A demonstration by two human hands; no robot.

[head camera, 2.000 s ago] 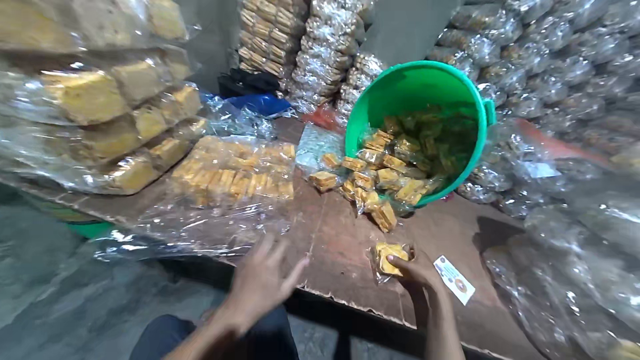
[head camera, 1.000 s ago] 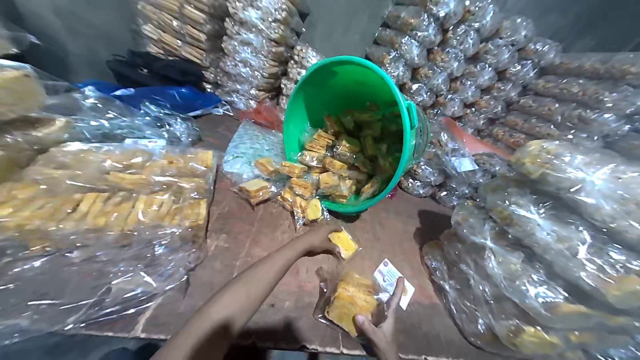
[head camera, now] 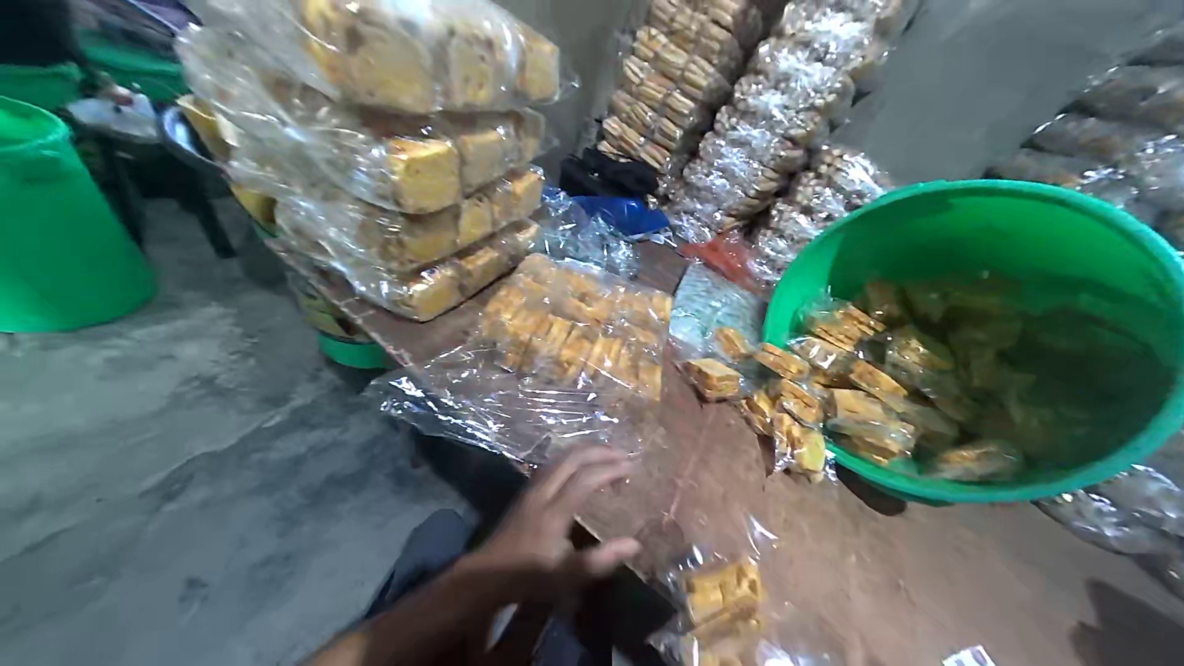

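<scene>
My left hand is empty, fingers apart and blurred, over the table's near edge beside a large clear plastic bag. That bag lies flat and holds rows of yellow-brown slabs. A small clear packet of yellow pieces lies at the lower edge of the view, to the right of my left hand. My right hand is not in view. A green plastic tub lies tipped on its side at the right, with many small wrapped packets inside and some spilled out of its mouth onto the brown tabletop.
Stacked clear bags of yellow slabs stand at the table's left end. Tall stacks of packed bags lean at the back wall near a blue plastic sheet. Another green tub stands on the concrete floor at left.
The view has swung left. A second ago my left hand held a small packet near the tub; now it is empty near the large bag. My right hand, earlier on a packet, has left the view.
</scene>
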